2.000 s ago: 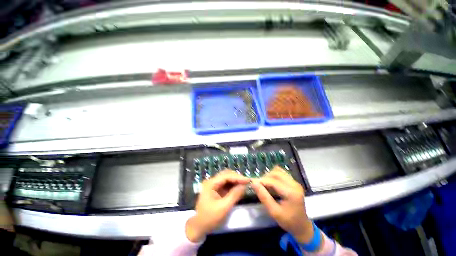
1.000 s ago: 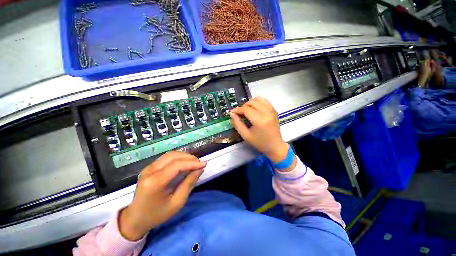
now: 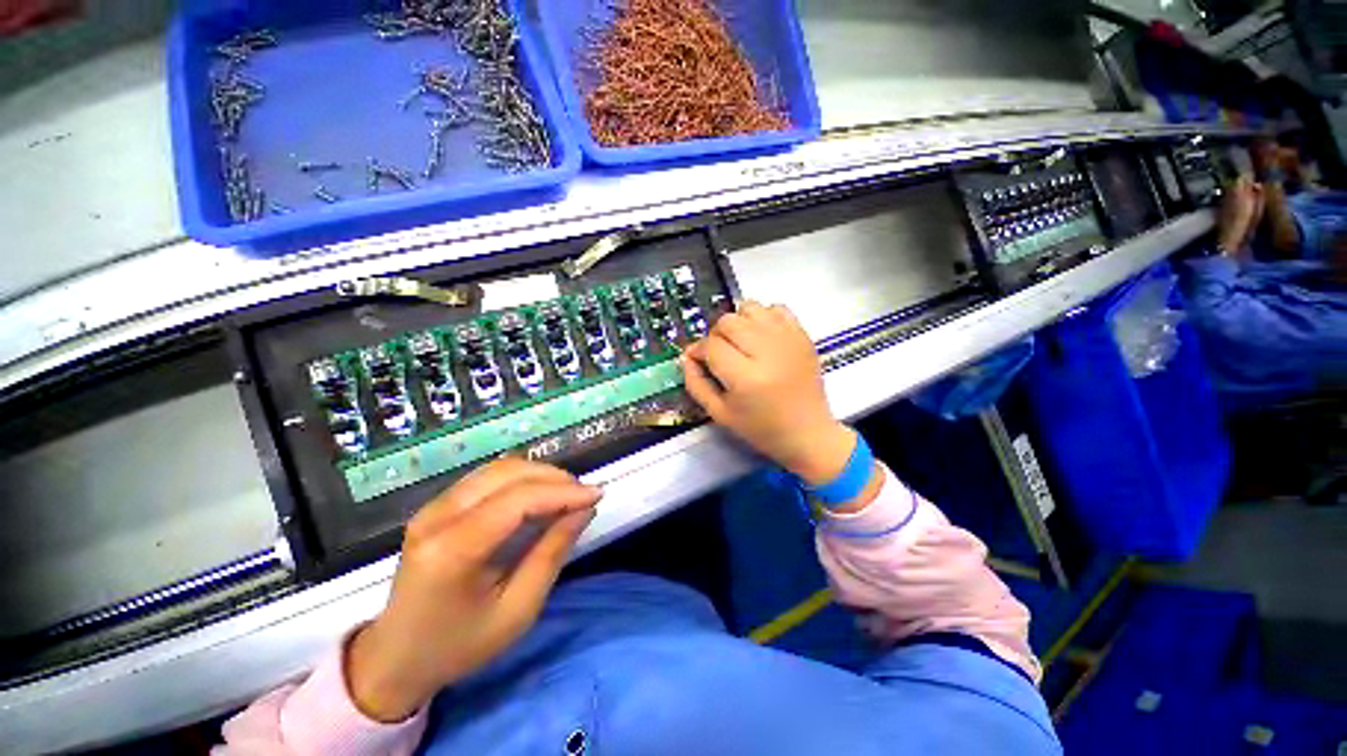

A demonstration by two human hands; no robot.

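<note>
The green PCB panel (image 3: pixel 517 424) lies in a black carrier (image 3: pixel 318 521), its pale green edge toward me. Rows of small black, white and silvery parts stand on it. My right hand (image 3: pixel 758 384) is at the panel's right end, thumb and fingers bunched at the boards; whether a component is between them is hidden. My left hand (image 3: pixel 480 569) is over the near metal rail, below the panel, thumb and fingertips close together; I cannot tell if they hold a component. The left blue bin (image 3: pixel 362 126) holds scattered grey leaded components; the right blue bin (image 3: pixel 694 145) holds an orange heap.
The pale conveyor rail (image 3: pixel 665 483) runs along my side. Another loaded carrier (image 3: pixel 1042 211) sits farther right. Metal clips (image 3: pixel 406 290) are on this carrier's far side. A blue container (image 3: pixel 1138 421) stands beyond the rail. Another person's hands and blue sleeve (image 3: pixel 1263 296) show at the far right.
The view has come lower and closer since the first frame. My hands were together over the panel and are now apart. Since the second frame, my hands have barely moved.
</note>
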